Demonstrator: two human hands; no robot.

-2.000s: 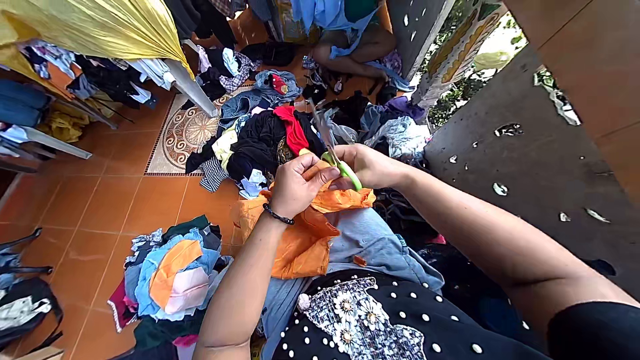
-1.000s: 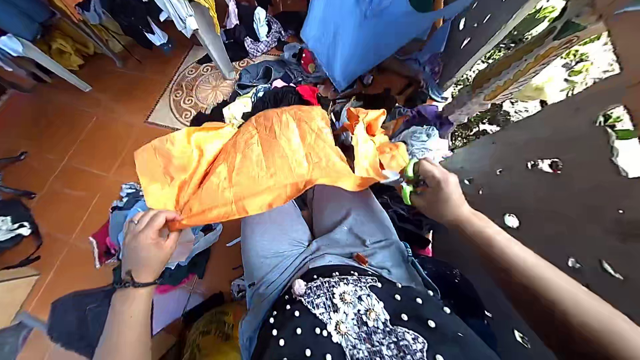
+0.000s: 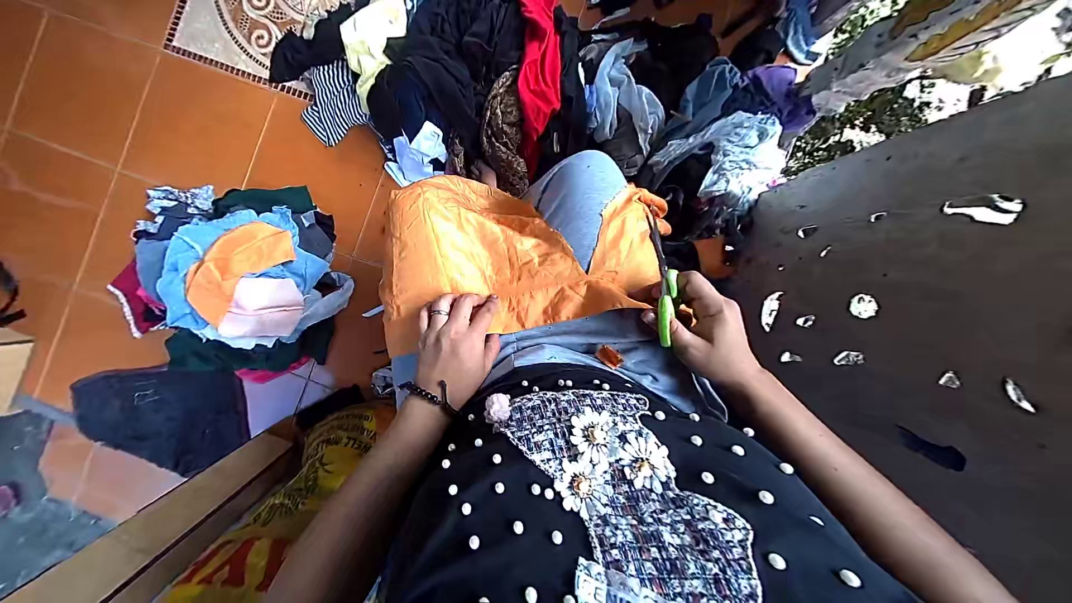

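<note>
A piece of orange cloth [image 3: 502, 260] lies spread over my lap, on light blue jeans. My left hand [image 3: 456, 339] rests on its near left edge, fingers bent, apparently pressing the cloth. In my right hand [image 3: 708, 331] are scissors with green handles [image 3: 667, 310], their blades pointing away from me over the cloth's right part. Some of the cloth's near right edge is by the right fingers. A small orange scrap [image 3: 609, 357] sits on the jeans near my waist.
A stack of cut cloth pieces [image 3: 243, 276] is on the tiled floor at left. Beyond my knees lies a heap of mixed clothes [image 3: 461, 67]. A grey wall with holes [image 3: 904, 251] stands close on the right. A yellow printed sack [image 3: 327, 469] is at lower left.
The orange cloth, bunched up two seconds ago and held up stretched one second ago, now lies across my lap. My left hand has moved onto it. The view has shifted lower and closer.
</note>
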